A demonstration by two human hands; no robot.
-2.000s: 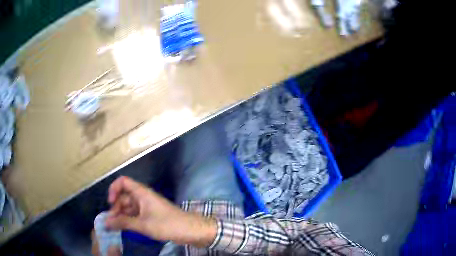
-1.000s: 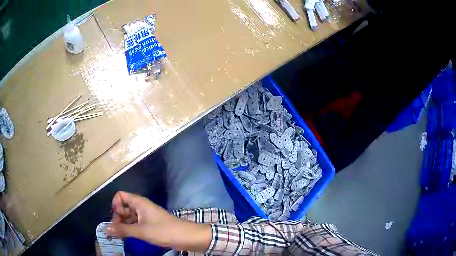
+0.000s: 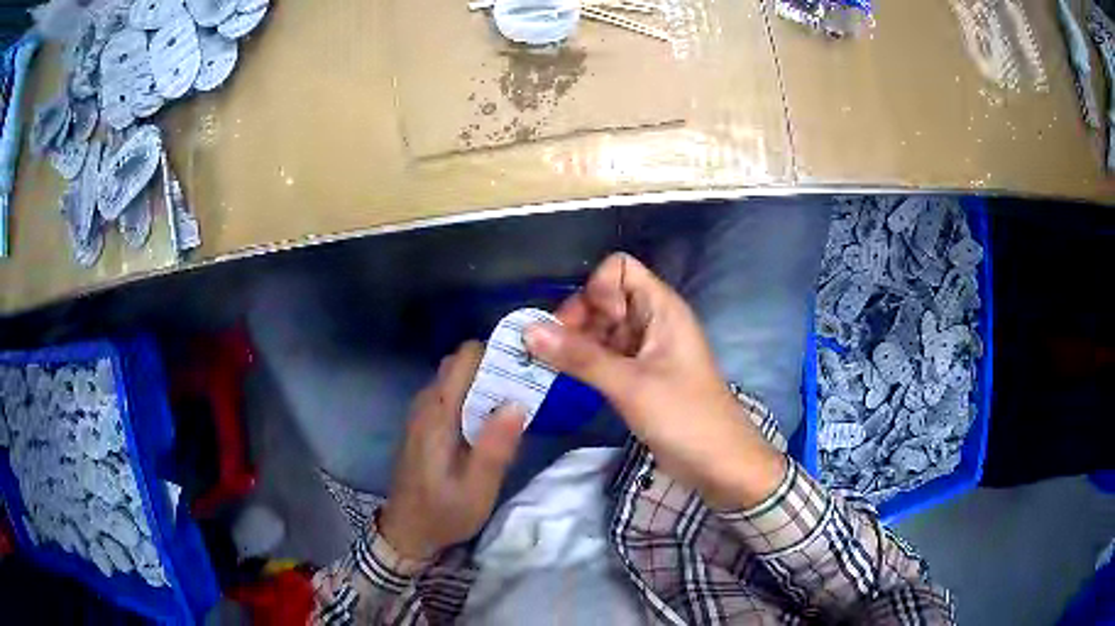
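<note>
A flat grey-white oval sole piece point(image 3: 501, 367) with dark stripes is held over my lap, below the table's front edge. My left hand point(image 3: 446, 440) grips it from the left and below, thumb on its lower end. My right hand point(image 3: 648, 367) is at its upper end, with the thumb on the striped face beside a small dark spot and the other fingers curled. Whether the right fingers hold anything else is hidden.
A pile of similar ovals point(image 3: 153, 61) lies on the table's left. A white dish point(image 3: 536, 20) with pale sticks point(image 3: 630, 20) is at the back. A left blue crate point(image 3: 153, 452) holds rows of pieces; a right blue crate point(image 3: 986, 367) holds jumbled ones. A red stool point(image 3: 226, 416) stands left.
The view has swung left, so the left pile, left crate and my whole left hand now show. The glue bottle has gone out of view. My right thumb is still at the sole piece.
</note>
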